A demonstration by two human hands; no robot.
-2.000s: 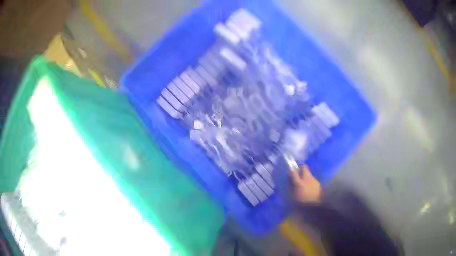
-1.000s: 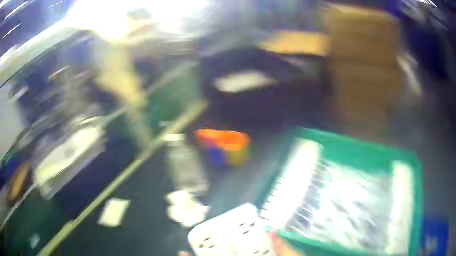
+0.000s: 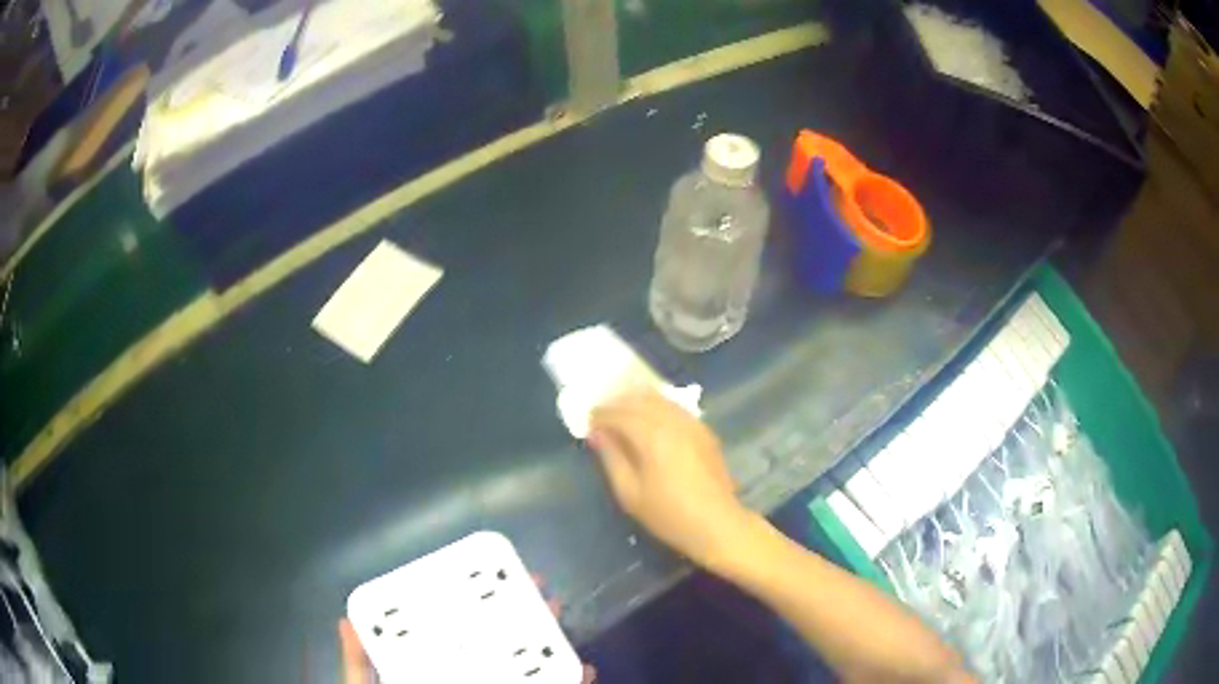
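A flat white rounded unit with several dark slots [image 3: 468, 615] is at the bottom left, its face up. My left hand [image 3: 354, 655] holds it; only fingertips show at its sides. My right hand [image 3: 668, 474] is on a crumpled white cloth [image 3: 595, 368] on the dark bench, its fingers gripping the cloth's near part. A clear bottle with a white cap [image 3: 711, 247] stands just behind the cloth. The lower part of the unit is cut off by the picture's edge.
A green tote [image 3: 1136, 401] at the right holds rows of white units and wrapped cables. An orange and blue tape dispenser [image 3: 856, 221] stands right of the bottle. A cream paper square [image 3: 378, 301], stacked papers [image 3: 288, 87] with a pen [image 3: 293, 47], and a black bin [image 3: 1056, 114] are farther back.
The view has swung from the blue tote to the bench. Since one second ago, my right hand has come onto the cloth, and the unit shows farther left.
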